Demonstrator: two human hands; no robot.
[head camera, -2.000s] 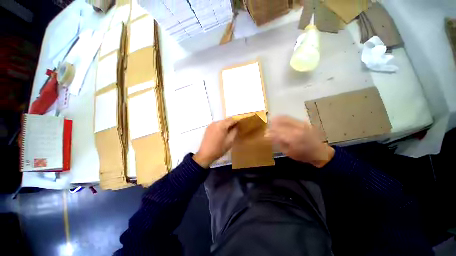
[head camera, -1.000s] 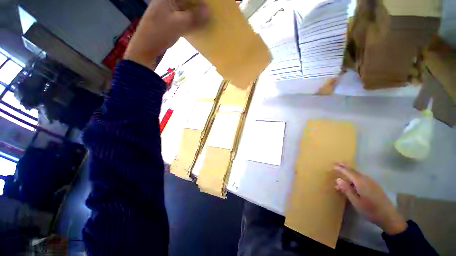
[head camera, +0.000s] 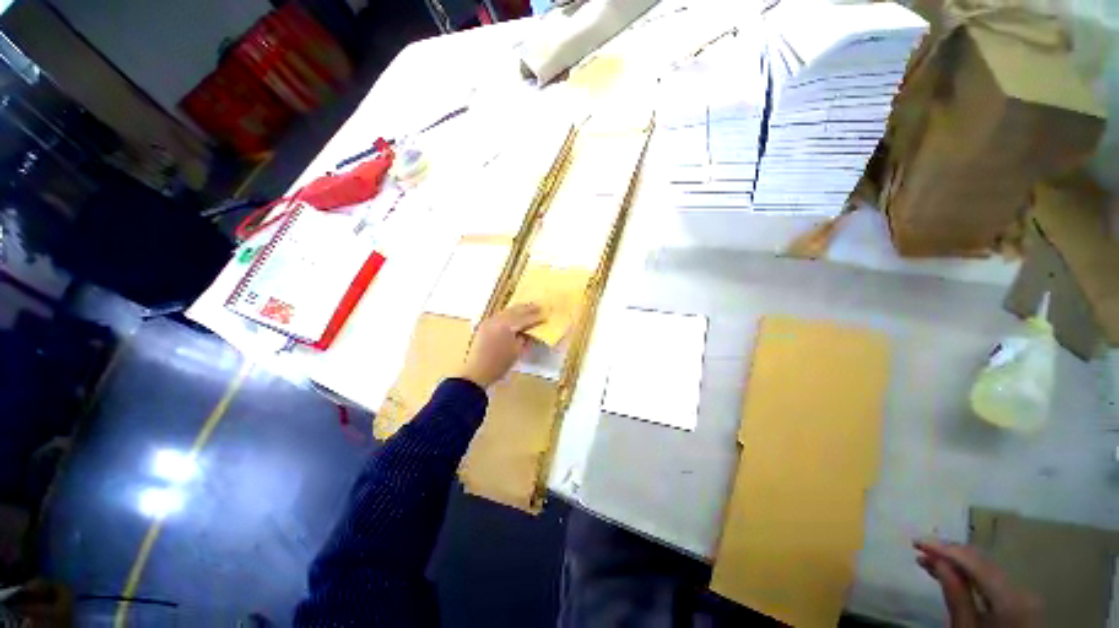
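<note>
My left hand (head camera: 493, 347) is at the right-hand stacked column and grips the lower edge of a tan kraft piece (head camera: 552, 294), which lies on the column over white panels. A long flat kraft blank (head camera: 804, 460) lies in front of me on the grey board, its lower end at the table's front edge. My right hand (head camera: 976, 586) is right of the blank, not touching it, empty and cut off by the bottom edge. A white sheet with a thin dark edge (head camera: 655, 368) lies left of the blank. A glue bottle (head camera: 1016, 378) stands or leans at the right; which is unclear.
White sheet piles (head camera: 822, 123) and a brown kraft block (head camera: 982, 147) stand at the far side. Another stacked column (head camera: 423, 362) is at the left. Beyond are a calendar (head camera: 295, 282), red pouch (head camera: 350, 184) and tape roll (head camera: 411, 167). Grey-brown cardboard (head camera: 1055, 558) lies lower right.
My left hand has come down from the air with its kraft piece onto the column. My right hand has left the long kraft blank and moved right and nearer me.
</note>
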